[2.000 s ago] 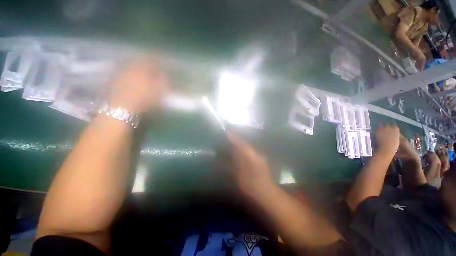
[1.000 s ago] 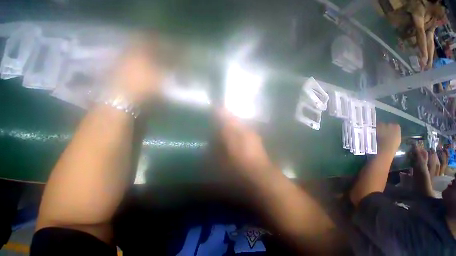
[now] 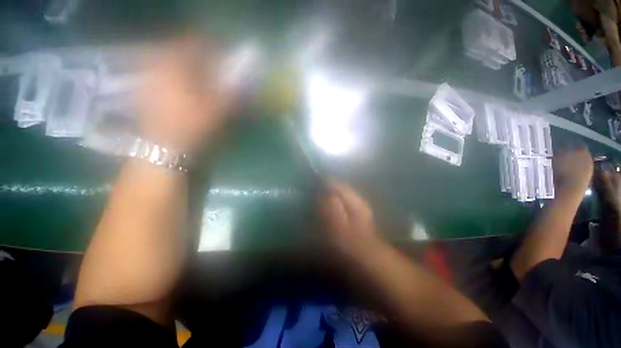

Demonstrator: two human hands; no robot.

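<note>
My left hand, with a metal-band watch, is raised over the green bench and strongly blurred. A pale, blurred thing shows at its fingertips; whether the hand grips it is unclear. My right hand is closed around the lower end of a small hammer. Its thin shaft points up and left to a blurred yellowish head, right of my left hand and apart from it. Overlapping white frames lie at the left, partly hidden by my left hand and wrist.
Two loose white frames overlap right of the lamp glare. Stacked white frames stand farther right, beside another worker's blurred hand. A pale rail crosses behind. More frames lie beyond it, near a pale bar.
The view has shifted, so the frames on the right sit farther right. The hammer's yellowish head now shows. My left fingers have moved slightly up and right. The neighbour's hand has moved.
</note>
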